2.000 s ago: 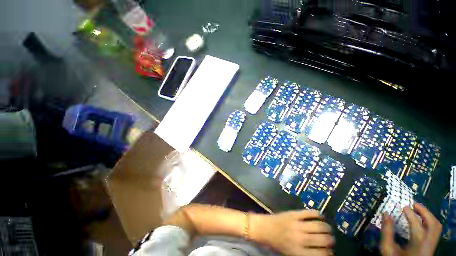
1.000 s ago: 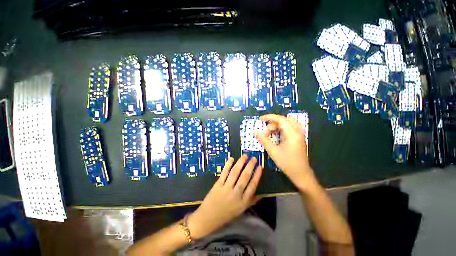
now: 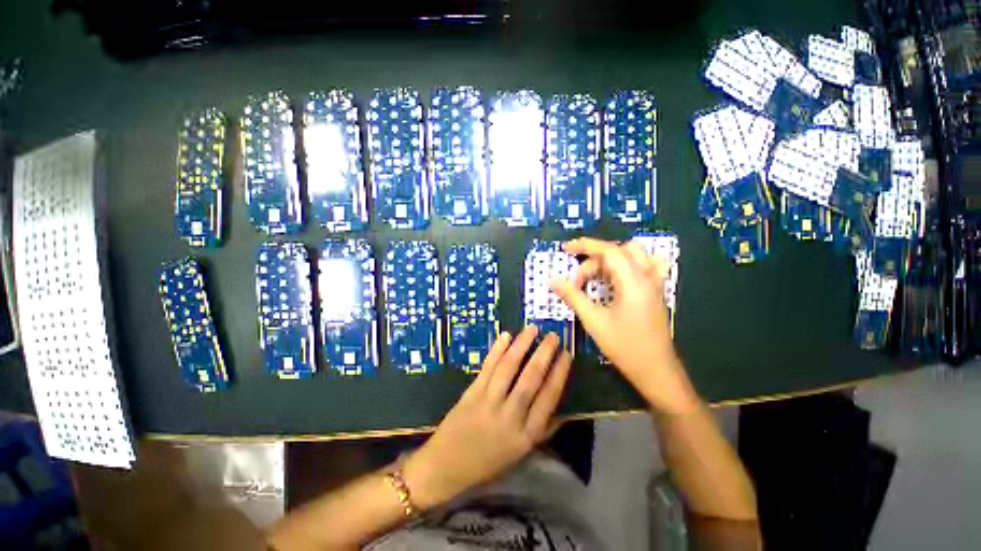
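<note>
A white dotted dome sheet (image 3: 546, 282) covers the upper part of a blue board in the front row; the board's lower end shows below. My left hand (image 3: 500, 414) lies palm down with its fingertips at that lower end. My right hand (image 3: 624, 318) is bent over the sheet's right edge, thumb and index finger curved close to it; whether they pinch anything is unclear. It partly hides a neighbouring board. Another white sheet (image 3: 669, 282) shows just right of my right hand. Bare blue boards (image 3: 411, 307) lie in two rows on the left and behind.
A long white stack of dome sheet strips (image 3: 70, 307) lies at left. A loose heap of boards with white sheets (image 3: 812, 161) is at right, beside black trays (image 3: 952, 194). Black plastic trays (image 3: 323, 16) are behind the rows. The wooden bench edge (image 3: 355, 436) curves in front.
The view has swung right since the oldest frame, where a dome sheet strip was at my right fingertips. Since one second ago, my hands have stayed around the same board with only slight movement.
</note>
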